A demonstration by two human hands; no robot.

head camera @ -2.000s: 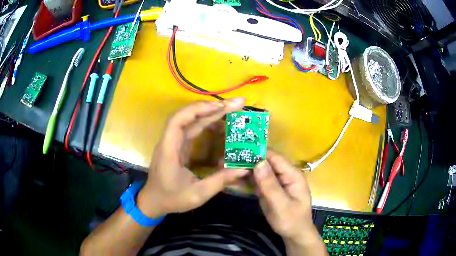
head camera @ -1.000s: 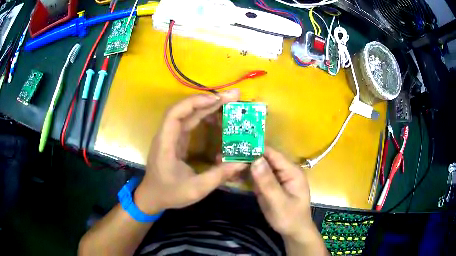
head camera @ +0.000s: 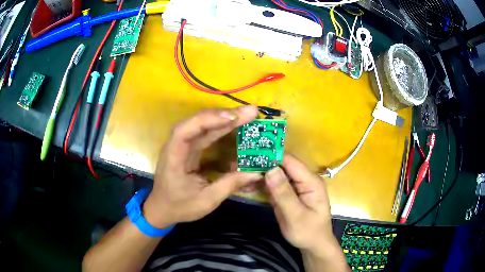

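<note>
A small green circuit board [head camera: 260, 146] is held over the yellow mat [head camera: 340, 111], its side with silvery solder joints facing up. My left hand [head camera: 199, 164] holds it at the left and lower left, thumb at the bottom edge and fingertips near the top left corner. My right hand [head camera: 298, 199] grips its lower right corner between thumb and fingers. The underside of the board is hidden. A black clip [head camera: 270, 111] on a black lead lies just beyond the board's top edge. A red clip [head camera: 272, 77] lies farther back on the mat.
Test probes [head camera: 98, 95], a green toothbrush [head camera: 61, 103] and another small board [head camera: 31, 90] lie left. A blue desoldering pump [head camera: 66, 33] is upper left. A round clear tub [head camera: 402, 74], a white cable [head camera: 361, 142] and red-handled cutters [head camera: 420, 180] are at the right.
The board has tilted, looks shorter than a second ago, and its top edge is lower. The black clip beyond it now shows. Both hands keep their hold.
</note>
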